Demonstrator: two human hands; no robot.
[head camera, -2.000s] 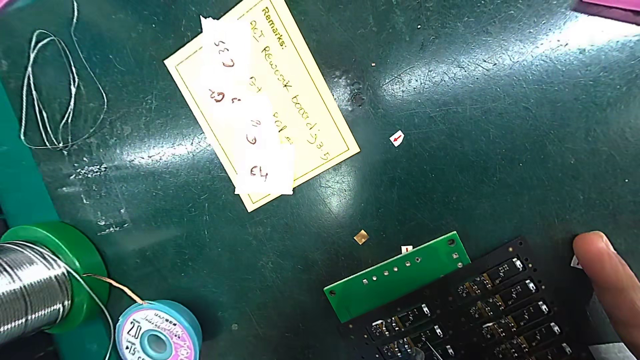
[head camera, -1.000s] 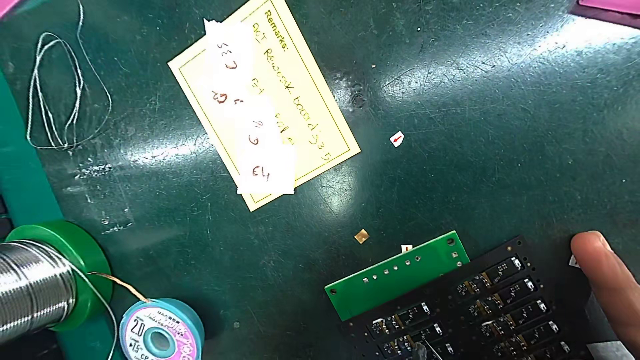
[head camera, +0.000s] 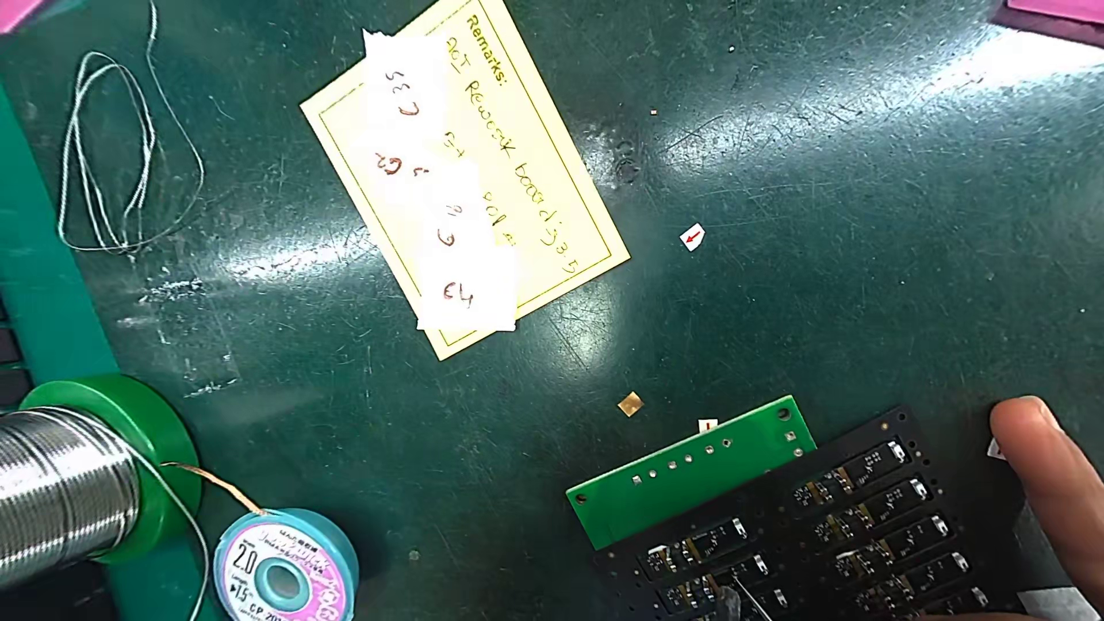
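Note:
At the lower right a black circuit board panel (head camera: 862, 500) with rows of small components overlaps a green circuit board (head camera: 690, 474). One hand (head camera: 1048, 492) enters at the right edge with a single finger showing, just right of the black panel; from its place it looks like my right hand, and what it holds, if anything, is out of frame. Thin metal tips (head camera: 749, 595), perhaps of tweezers, reach over the panel at the bottom edge; the hand on them is hidden. My left hand is out of view.
A solder wire spool (head camera: 69, 492) and a desoldering braid reel (head camera: 336, 552) stand at lower left. Above them lies a loose wire coil (head camera: 65, 172). A yellow card (head camera: 561, 198) bears handwriting. Small arrow stickers (head camera: 693, 237) and a gold-coloured square (head camera: 630, 404) lie on the green mat.

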